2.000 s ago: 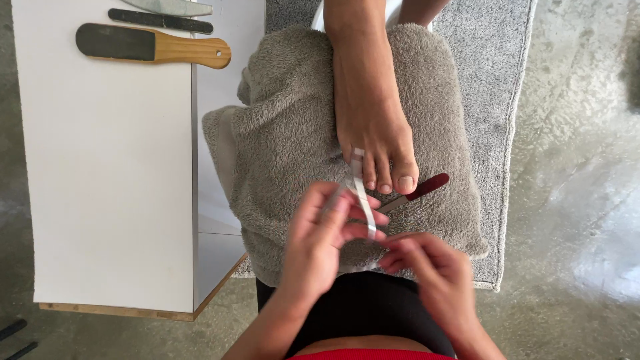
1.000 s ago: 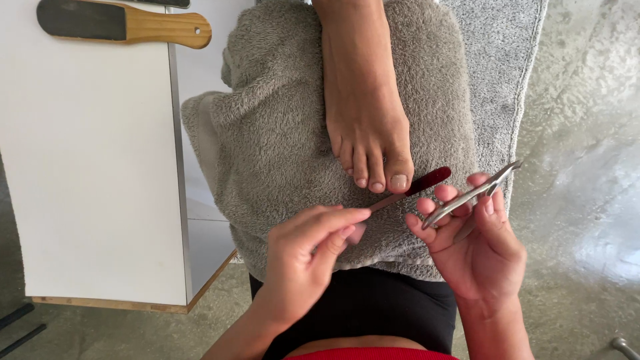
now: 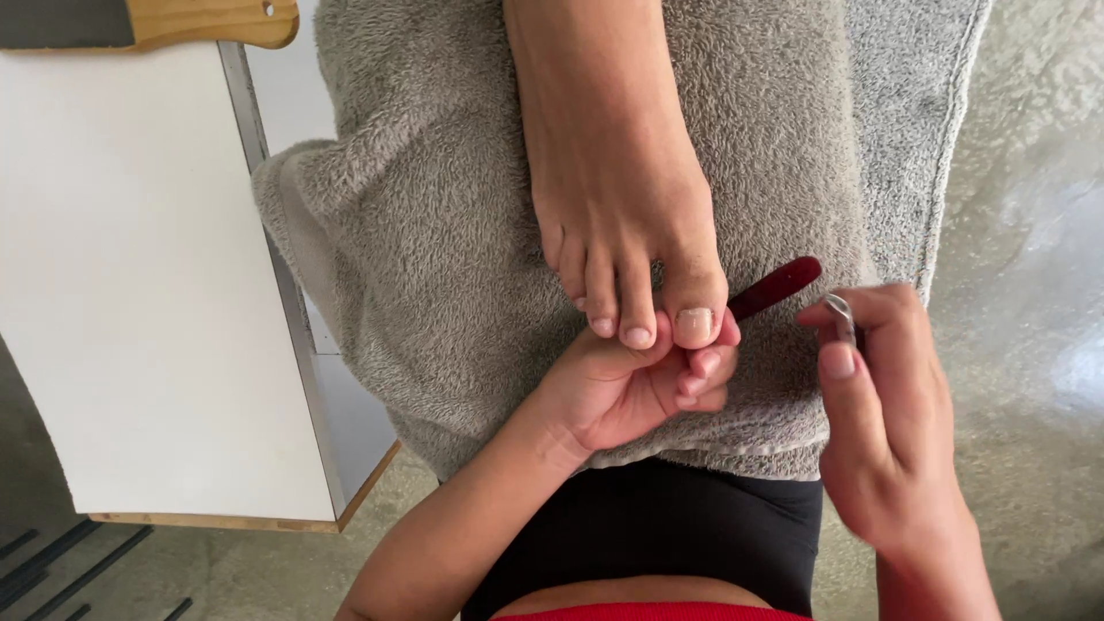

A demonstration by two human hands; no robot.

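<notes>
Another person's bare foot (image 3: pixel 617 164) rests, toes toward me, on a folded grey towel (image 3: pixel 431 224) over my lap. My left hand (image 3: pixel 647 379) holds the big toe, its thumb and fingers around the toe's underside and sides. Off to the right, my right hand (image 3: pixel 888 414) is closed on a small metal nipper (image 3: pixel 839 312); only its curved metal end shows between thumb and forefinger. A tool with a dark red handle or blade (image 3: pixel 776 286) lies on the towel beside the big toe, its other end hidden behind my left hand.
At the left stands a white-topped table (image 3: pixel 155 285) with a wooden lower edge. A wooden-handled foot file (image 3: pixel 216 21) lies at its far end. A lighter grey mat (image 3: pixel 914 103) extends beyond the towel's right side, over a shiny concrete floor (image 3: pixel 1026 285). Dark bars show at lower left.
My left hand has moved from the red tool, which it touched a second ago, to the big toe. The nipper, lying across my right fingers then, is now gripped upright. The view is closer.
</notes>
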